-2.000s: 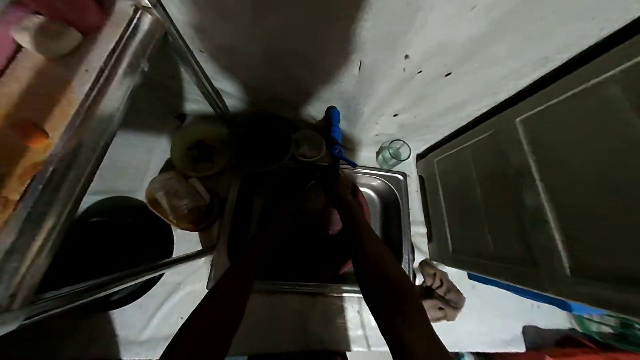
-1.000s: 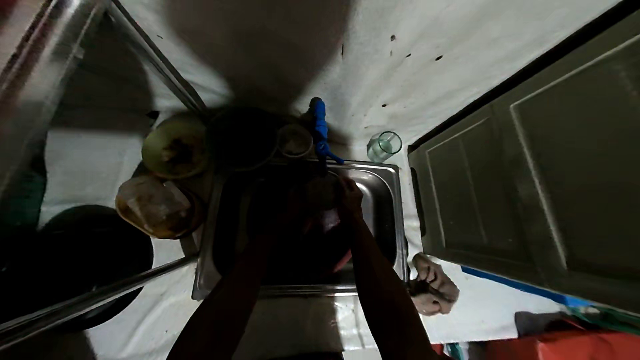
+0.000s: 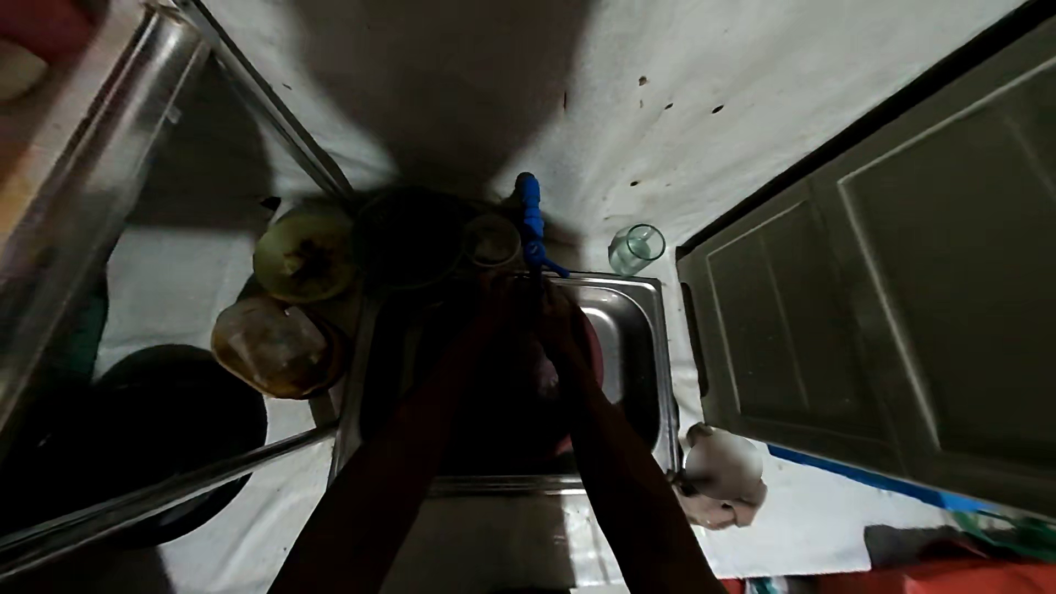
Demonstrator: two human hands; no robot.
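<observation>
Both my arms reach down into a stainless steel sink (image 3: pixel 615 326) that lies mostly in deep shadow. My right hand (image 3: pixel 558 318) is near the top of the basin, just under the blue plastic tap (image 3: pixel 534 219). To its left, my left hand (image 3: pixel 495 301) is a dim shape close to the same edge. Beneath and beside my right forearm shows a reddish round basin or bowl (image 3: pixel 592 351) inside the sink. Darkness hides the fingers of both hands and whatever they may hold.
A clear glass (image 3: pixel 635 249) stands behind the sink's right corner. Left are a yellowish bowl (image 3: pixel 304 254), a bag-covered container (image 3: pixel 276 346) and a large dark basin (image 3: pixel 173 437) behind a metal bar. A crumpled cloth (image 3: pixel 722 483) lies right, below a panelled door (image 3: pixel 800 330).
My hands have shifted to the top edge of the sink, near the tap. A pale round shape now shows over the cloth at the right.
</observation>
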